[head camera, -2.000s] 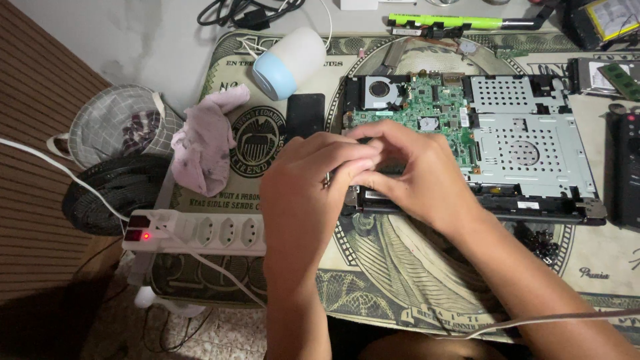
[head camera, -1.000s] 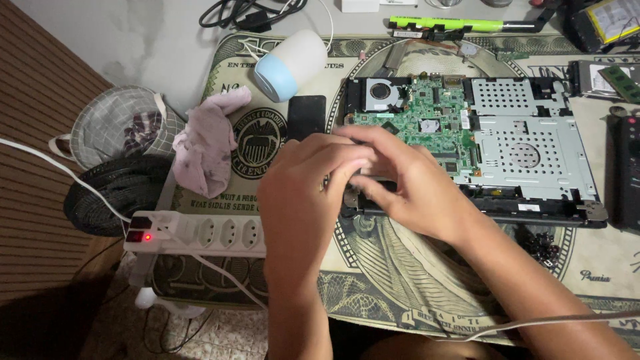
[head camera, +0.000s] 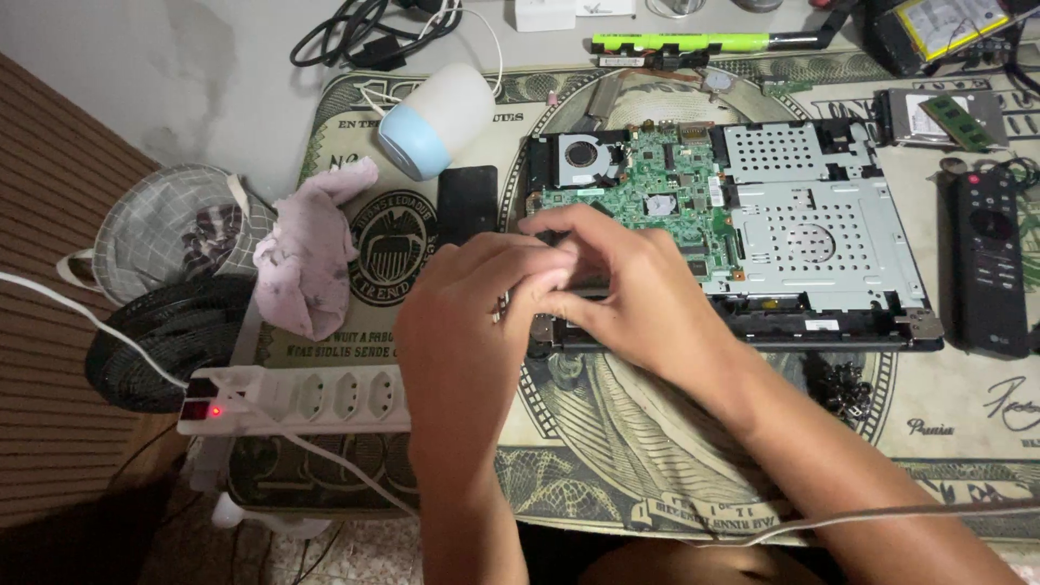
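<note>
My left hand (head camera: 479, 309) and my right hand (head camera: 634, 284) meet at the fingertips, over the left front corner of an opened laptop base (head camera: 821, 236). A bit of something small and metallic shows between the fingers of my left hand; what it is, and what the right fingers pinch, is hidden. Behind the hands lie the green motherboard (head camera: 662, 175) and the cooling fan (head camera: 582, 154), both exposed. A pile of small screws (head camera: 847, 392) sits in front of the laptop, right of my right wrist. A black phone-like slab (head camera: 468, 201) lies behind my left hand.
A white power strip (head camera: 296, 398) with a red light lies at left, near a pink cloth (head camera: 313, 252) and a wire basket (head camera: 175, 219). A white-and-blue cylinder (head camera: 439, 122) stands behind. A remote control (head camera: 987, 260) and a hard drive (head camera: 902, 118) with a memory module (head camera: 959, 122) are at right.
Both hands stay together in nearly the same place, with only small shifts of the fingers. The other things have not moved.
</note>
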